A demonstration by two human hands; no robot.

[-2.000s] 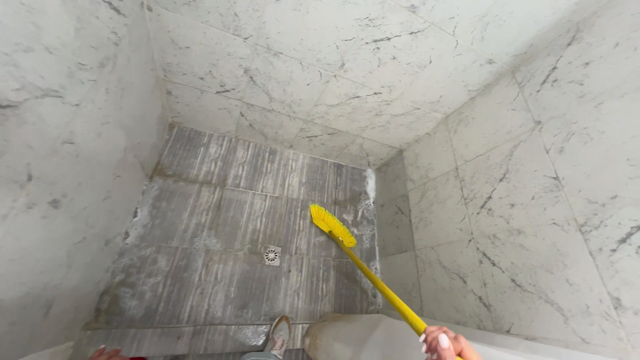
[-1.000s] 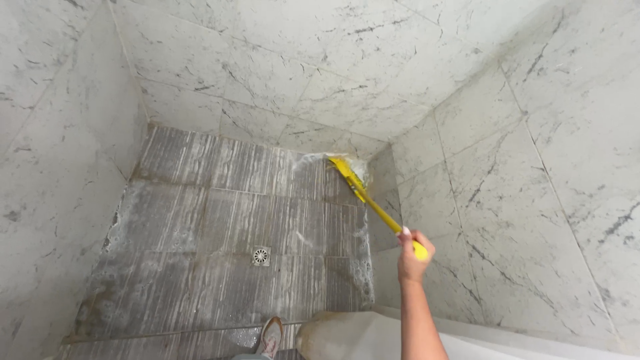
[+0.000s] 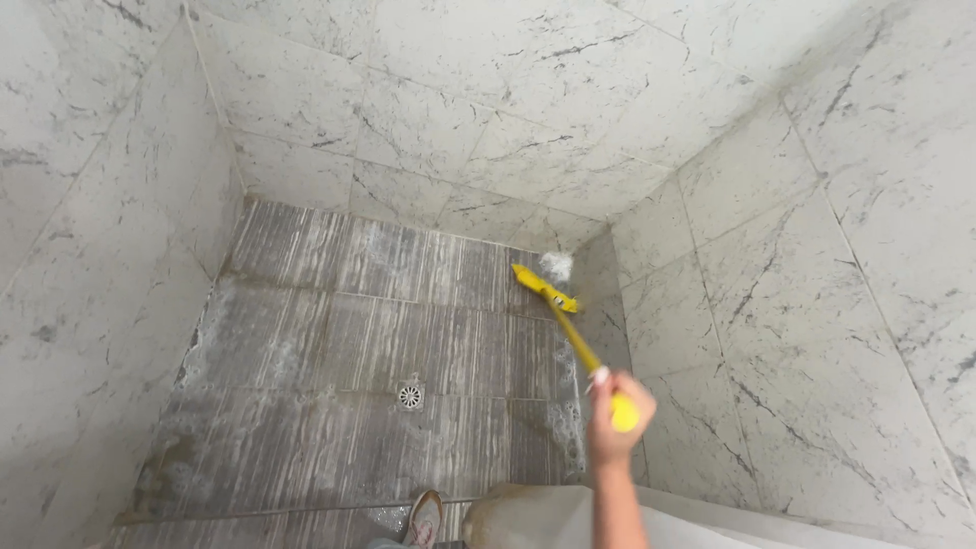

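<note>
My right hand (image 3: 621, 415) grips the yellow handle of a long scrub brush (image 3: 545, 288) near its rounded end, right of the frame's middle. The yellow brush head rests on or just over the grey striped floor tiles (image 3: 419, 328), close to the far right corner. White foam (image 3: 557, 265) lies in that corner just beyond the head, and more foam runs down the floor's right edge. A round slotted metal drain (image 3: 410, 396) sits to the left of my hand. My left hand is out of view.
White veined marble-look tile walls (image 3: 503, 130) enclose the floor on three sides. A low sill (image 3: 320, 509) crosses the near edge, with a shoe (image 3: 425, 518) beside it at the bottom. A pale rounded edge (image 3: 526, 515) stands right of the shoe. Suds dot the left floor.
The brush first moved from mid-floor up to the far right corner, then back slightly from the wall, uncovering foam there. My left hand, at the bottom edge two seconds ago, is gone from view.
</note>
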